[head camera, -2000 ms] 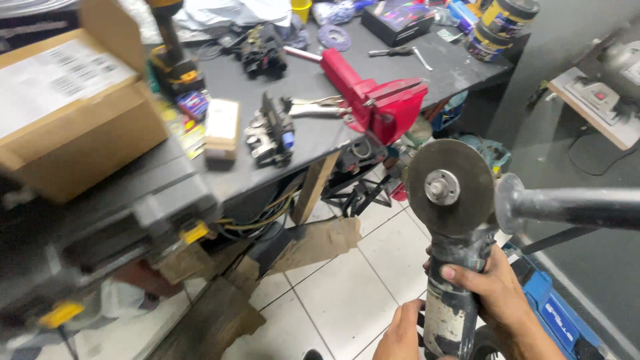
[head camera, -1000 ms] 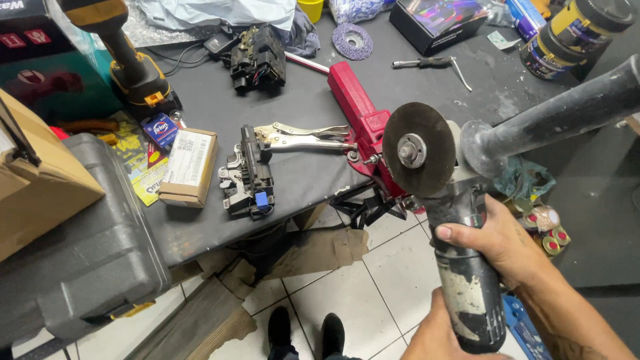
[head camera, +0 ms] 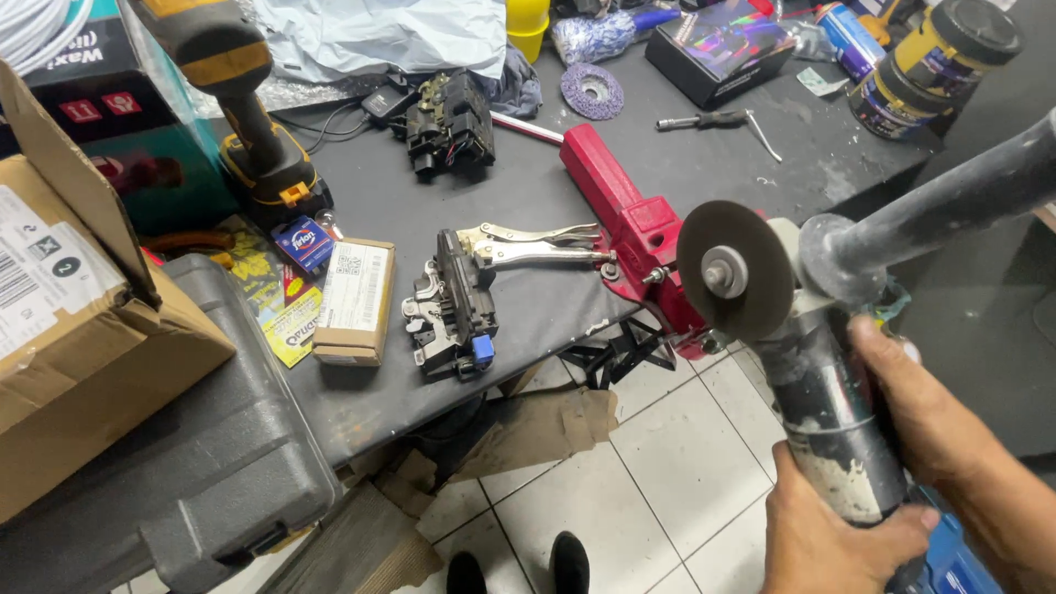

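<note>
An angle grinder (head camera: pixel 833 412) with a thin cutting disc (head camera: pixel 737 271) and a side handle pointing to the upper right is held in both my hands. My left hand (head camera: pixel 833 528) wraps the rear of its body from below. On the body's right side, nearer the head, lies my right hand (head camera: pixel 932 404). Just left of and behind the disc, a red bench vise (head camera: pixel 635 214) sits at the bench edge. Locking pliers (head camera: pixel 536 247) lie between the vise and a door latch mechanism (head camera: pixel 454 309) with a blue connector.
A grey tool case (head camera: pixel 223 412) and an open cardboard box (head camera: pixel 99 355) fill the left. Behind stand a cordless drill (head camera: pixel 256 124), a small carton (head camera: pixel 355 297), a second black mechanism (head camera: pixel 450 124), a purple abrasive disc (head camera: pixel 592 91), a ratchet tool (head camera: pixel 714 122) and stacked tubs (head camera: pixel 932 66).
The view has shifted toward the bench. Both hands stay on the grinder, whose disc now overlaps the vise's right side in view; two seconds ago it showed apart from the vise.
</note>
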